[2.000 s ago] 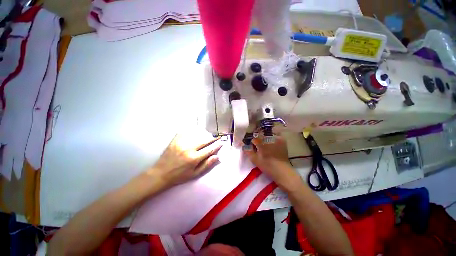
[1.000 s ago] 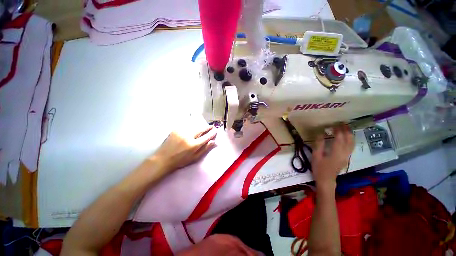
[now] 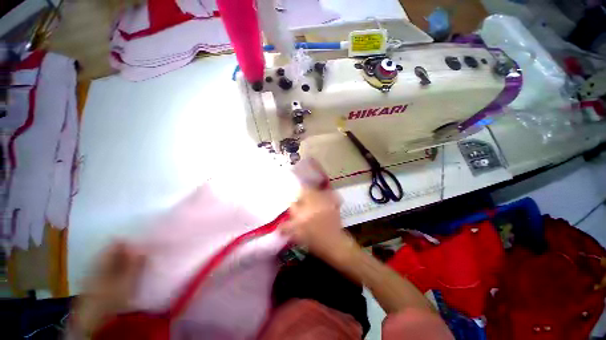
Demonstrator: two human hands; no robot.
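Note:
A pale pink-white garment panel (image 3: 199, 232) with a red band lies at the front of the white machine table, its lower part hanging over the front edge. My right hand (image 3: 312, 216) is shut on the panel's right end, just in front of the needle area. My left hand (image 3: 116, 275) is at the panel's left side, badly blurred; whether it grips the cloth cannot be told. The white sewing machine (image 3: 425, 89) marked HIKARI stands behind the panel. Its lamp glare hides the needle and presser foot.
Black scissors (image 3: 372, 166) lie on the machine bed. Stacked pale pieces (image 3: 143, 56) lie at the back left, more pieces (image 3: 43, 146) at the far left. A pink thread cone (image 3: 242, 40) rises over the machine head. A red cloth heap (image 3: 458, 265) lies at the lower right.
My right hand has moved left from beside the scissors onto the panel. My left hand has moved from near the needle to the lower left. The panel has shifted toward me and left.

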